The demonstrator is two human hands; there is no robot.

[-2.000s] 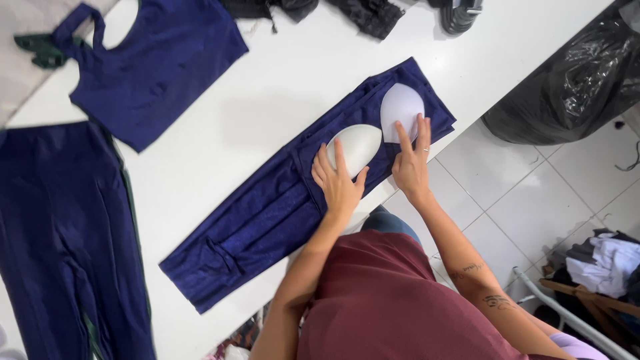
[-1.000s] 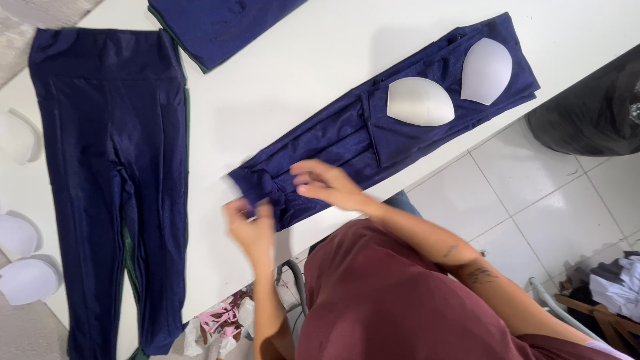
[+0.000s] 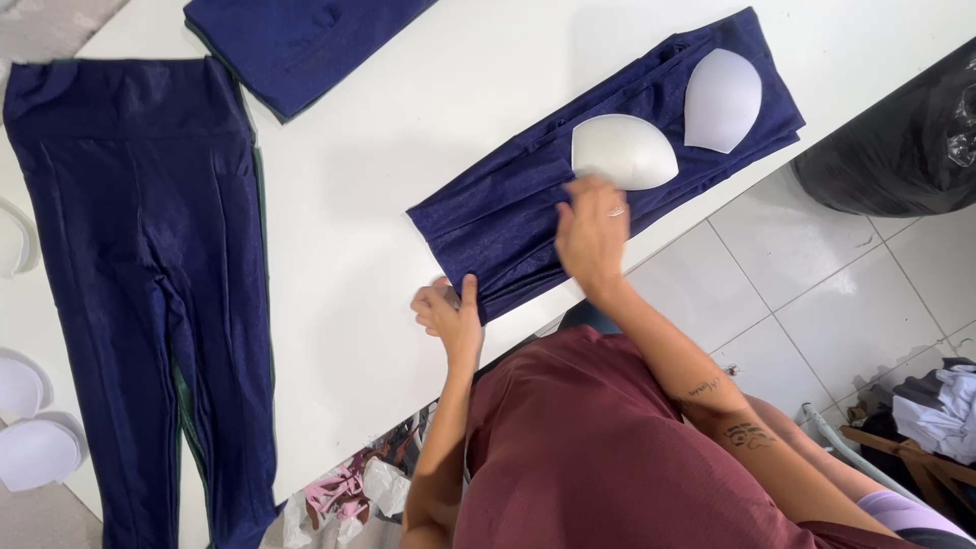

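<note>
A folded navy blue garment (image 3: 518, 221) lies slanting along the table's near edge. Two pale bra cups rest on it: a cream one (image 3: 624, 151) near its middle and a white one (image 3: 723, 99) toward its far right end. My left hand (image 3: 451, 309) grips the lower left corner of the garment, thumb on top and fingers curled at its edge. My right hand (image 3: 593, 229), slightly blurred, is over the cloth just below the cream cup; whether it presses on the fabric is unclear. Navy leggings (image 3: 152, 252) lie flat at the left, beside another navy garment piece (image 3: 305, 46) at the top.
More pale bra cups (image 3: 34, 451) lie at the white table's (image 3: 358, 305) left edge. A black plastic bag (image 3: 892, 145) stands on the tiled floor at right, with a heap of cloth (image 3: 938, 412) farther down. Scraps (image 3: 339, 492) lie below the table's near edge.
Both hands have left the bra cups they touched two seconds ago. The garment's left end is now folded in, making it shorter. The view has shifted left.
</note>
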